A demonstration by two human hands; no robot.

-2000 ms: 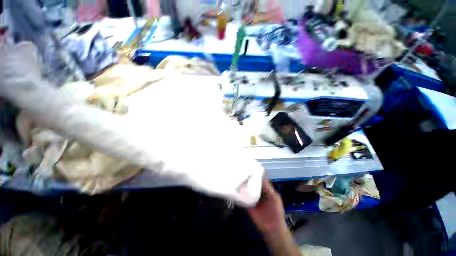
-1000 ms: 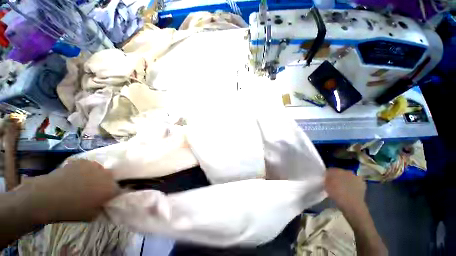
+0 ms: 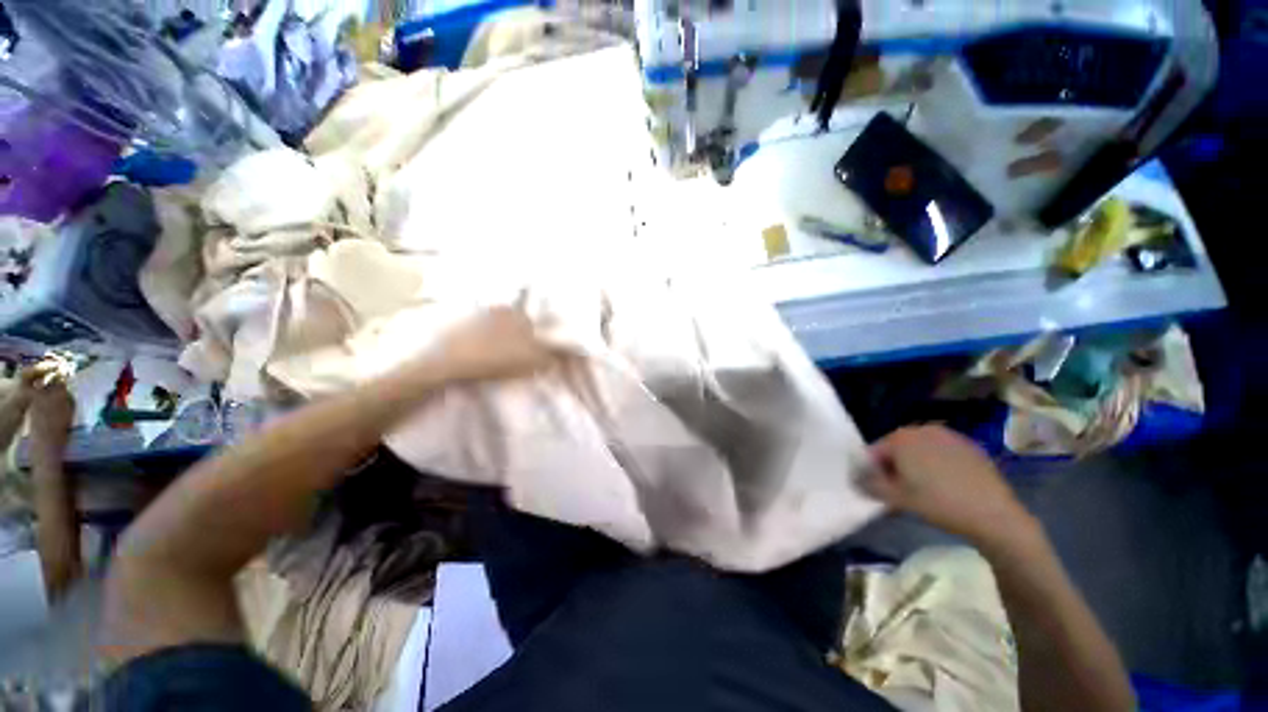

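The cream garment [image 3: 695, 417] hangs from the table over my lap, with soft folds, and its upper part lies brightly lit on the machine bed. My left hand [image 3: 504, 345] is on the cloth left of centre, its fingers closed on a fold. My right hand [image 3: 904, 470] pinches the garment's right edge, beyond the table front. The white sewing machine [image 3: 918, 35] stands above right. The needle area [image 3: 695, 139] is partly lost in glare, and the cloth lies beside and below it.
A black smartphone [image 3: 914, 188] and small thread snips [image 3: 844, 234] lie on the machine bed. A yellow item [image 3: 1096, 239] is at the right table end, with scraps [image 3: 1099, 397] hanging below. Another person's hand [image 3: 49, 406] shows at far left, near another machine [image 3: 104, 264].
My left hand has moved right and up, onto the cloth near the table edge. My right hand still holds the right edge. The garment now hangs in a wider, flatter spread.
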